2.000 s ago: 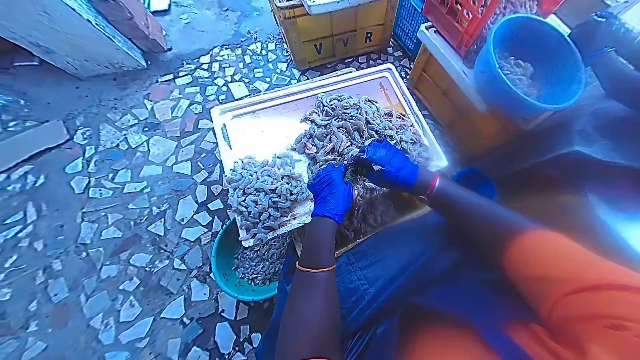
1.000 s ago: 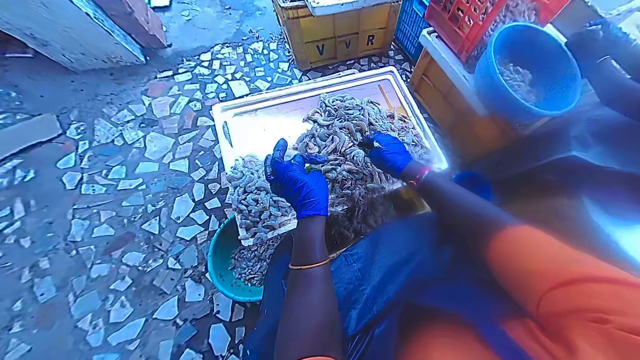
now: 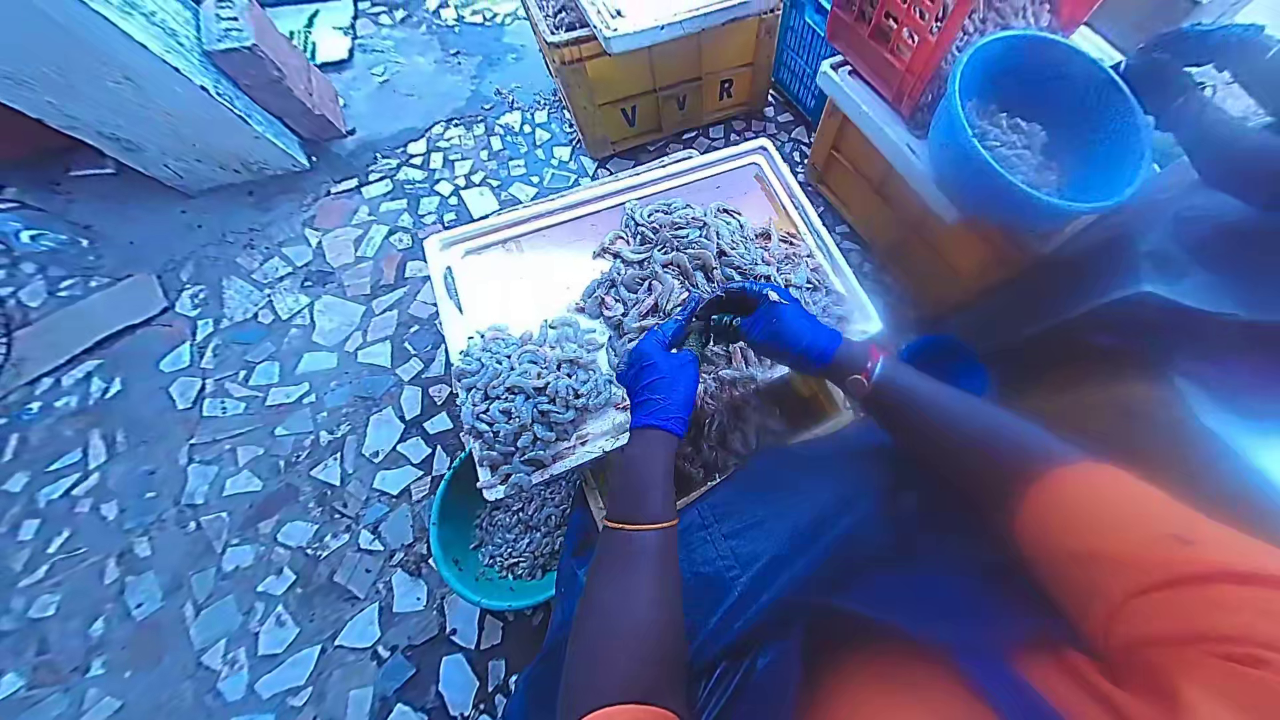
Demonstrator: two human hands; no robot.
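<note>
My left hand (image 3: pixel 662 378) and my right hand (image 3: pixel 785 325), both in blue gloves, meet fingertip to fingertip over a white foam tray (image 3: pixel 510 270). Between their fingers there seems to be a shrimp, mostly hidden by the gloves. Beyond the hands a large heap of shrimp (image 3: pixel 670 250) lies on the tray. A second pile, of shrimp that look peeled (image 3: pixel 535 385), is at the tray's near left corner, left of my left hand. Below that corner a green basin (image 3: pixel 455 550) holds more small shrimp.
A yellow crate (image 3: pixel 670 90) stands behind the tray. To the right are a blue tub (image 3: pixel 1050 130) with shrimp inside, a red crate (image 3: pixel 890 50) and another yellow crate (image 3: pixel 880 190). Another person's gloved hand (image 3: pixel 1190 80) is at upper right. A wooden board (image 3: pixel 85 325) lies left on the mosaic floor.
My left hand was apart from the right one a second ago, nearer the left pile with fingers spread. It has moved right, and both hands are together again over the tray.
</note>
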